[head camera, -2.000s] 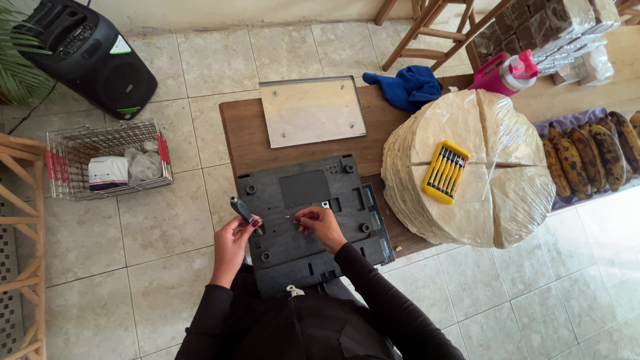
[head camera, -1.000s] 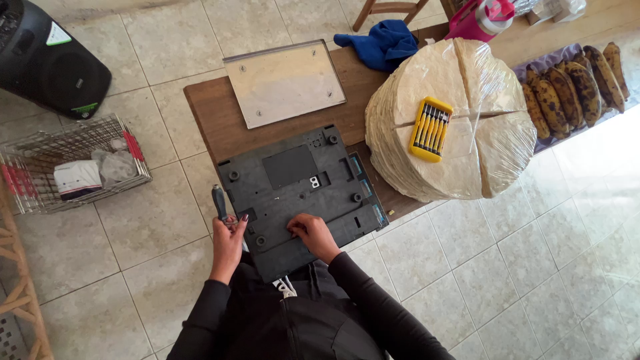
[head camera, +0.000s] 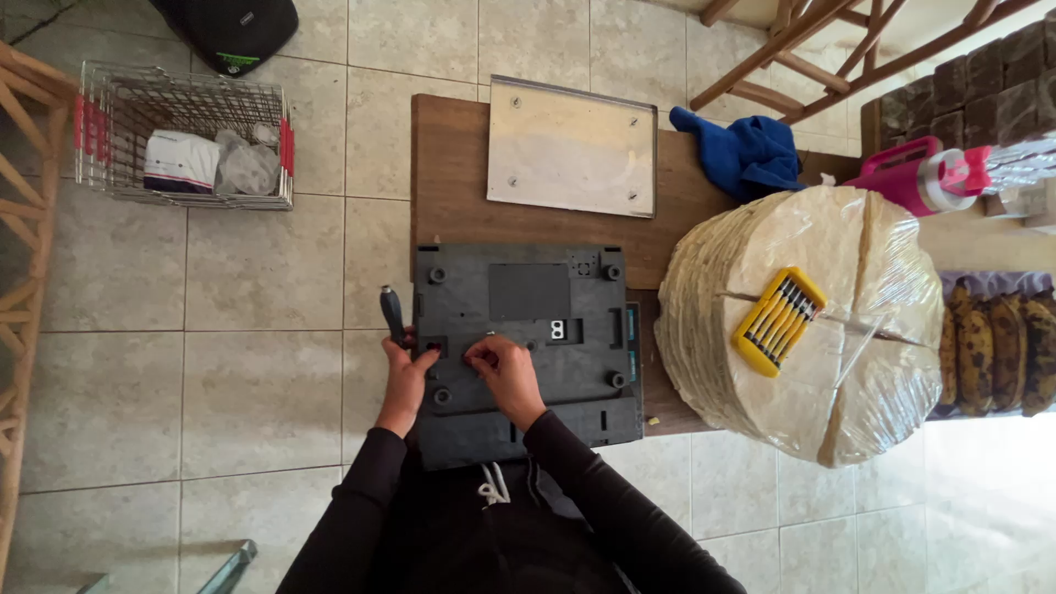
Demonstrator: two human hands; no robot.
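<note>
A black plastic housing (head camera: 528,363) with round feet lies underside up at the wooden table's near edge, partly over my lap. My left hand (head camera: 404,375) is at its left edge, holding a dark-handled screwdriver (head camera: 391,312) whose handle points away from me; its thumb rests on the housing. My right hand (head camera: 505,371) is on the middle of the housing, fingertips pinched together; whether they hold something small cannot be seen. Behind the housing lies a flat metal plate (head camera: 572,148) with a fitting near each corner.
To the right, a yellow case of precision screwdrivers (head camera: 779,322) sits on a plastic-wrapped stack of round flatbreads (head camera: 808,396). Beyond are a blue cloth (head camera: 749,157), a pink tumbler (head camera: 916,181) and plantains (head camera: 978,355). A wire basket (head camera: 186,198) stands on the left floor.
My right hand's fingers have drawn together over the housing, where a small thin piece showed at the fingertips two seconds ago. My left hand still holds the screwdriver. The view has shifted and turned.
</note>
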